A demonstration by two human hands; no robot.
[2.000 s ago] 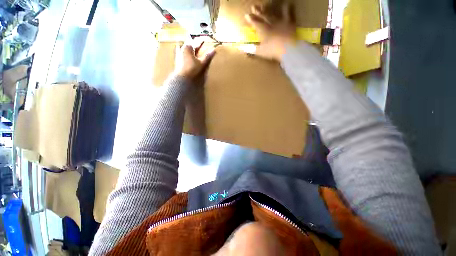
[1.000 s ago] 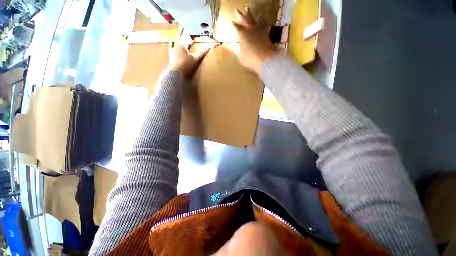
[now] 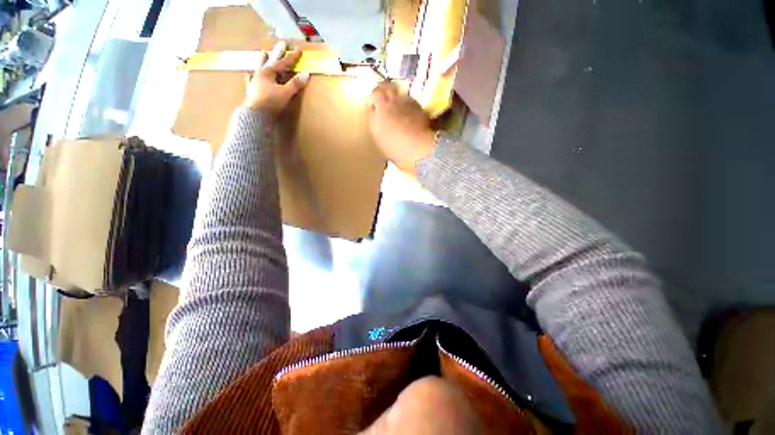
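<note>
A brown cut panel (image 3: 331, 153) lies on the white table under the sewing machine head (image 3: 344, 21), its lower edge towards me. A yellow guide strip (image 3: 225, 61) lies across it, running left from the needle area. My left hand (image 3: 274, 83) rests on the strip and panel with its fingers spread, left of the needle area, holding nothing. My right hand (image 3: 398, 119) is at the panel's right edge, just right of and below the needle area, with its fingers bent. Whether it pinches the panel is hard to see.
A thick panel stack (image 3: 85, 217) stands on the left. Brown hanging panels (image 3: 89, 331) drape over dark cloth at lower left. A yellow card block (image 3: 442, 72) and a pale piece (image 3: 480, 64) lie right of the needle. A dark grey surface (image 3: 595, 127) fills the right.
The panel, guide strip and yellow card block have moved left past the needle. My left hand has moved left with them. My right hand has come down and left to the panel's right edge.
</note>
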